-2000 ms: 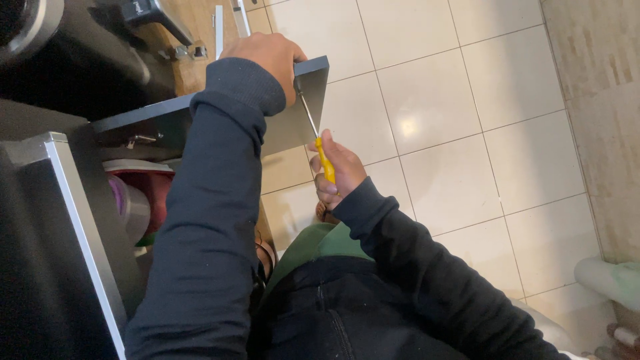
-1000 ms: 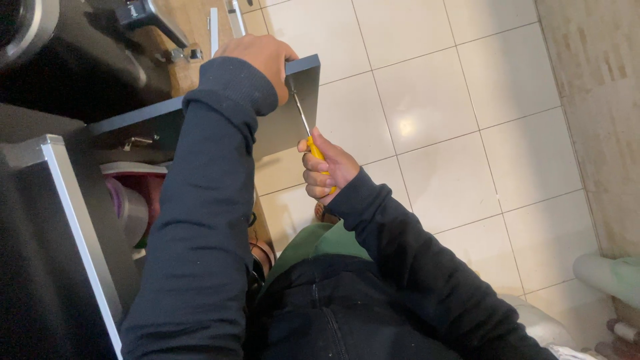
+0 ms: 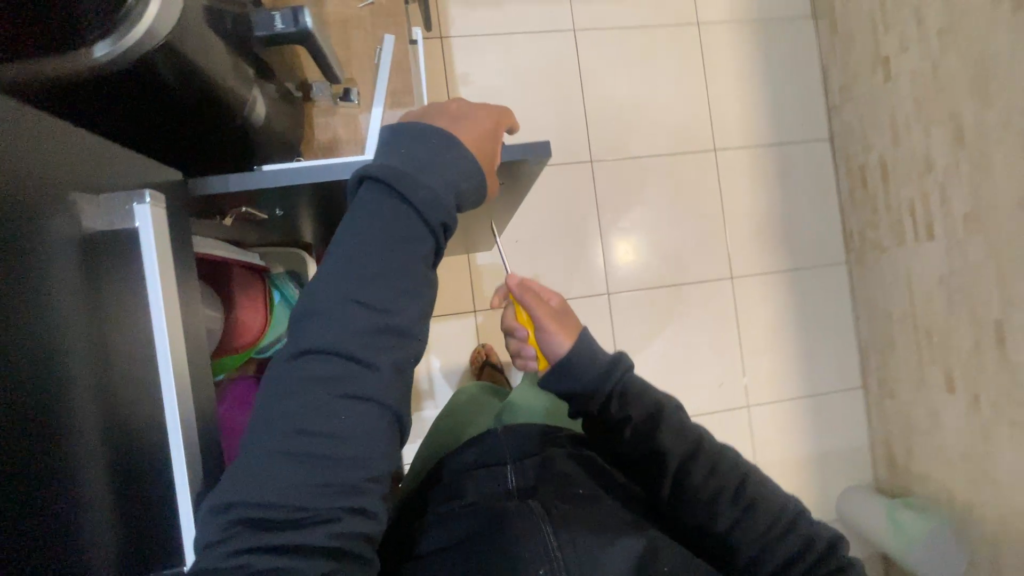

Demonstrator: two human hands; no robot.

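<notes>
My right hand (image 3: 538, 324) is closed on the yellow handle of a screwdriver (image 3: 524, 316); its metal shaft points up and to the left, and the tip stands a little below my left hand. My left hand (image 3: 472, 140) lies over the upper edge of a dark grey panel (image 3: 520, 188), near the panel's right end. The fingers are partly hidden, so how firmly they grip the panel is not plain. On the panel's inner side, further left, is a small metal fitting (image 3: 244, 214).
A black rounded appliance (image 3: 216, 96) stands at upper left on a wooden surface (image 3: 336, 132), beside white strips (image 3: 380, 96). Colourful containers (image 3: 240, 304) sit under the panel. A metal-edged dark front (image 3: 164, 360) is at left, a roll-like object (image 3: 896, 524) at lower right.
The screwdriver tip has come away from the panel's edge by my left hand, and my right hand has moved down from it. The view has shifted.
</notes>
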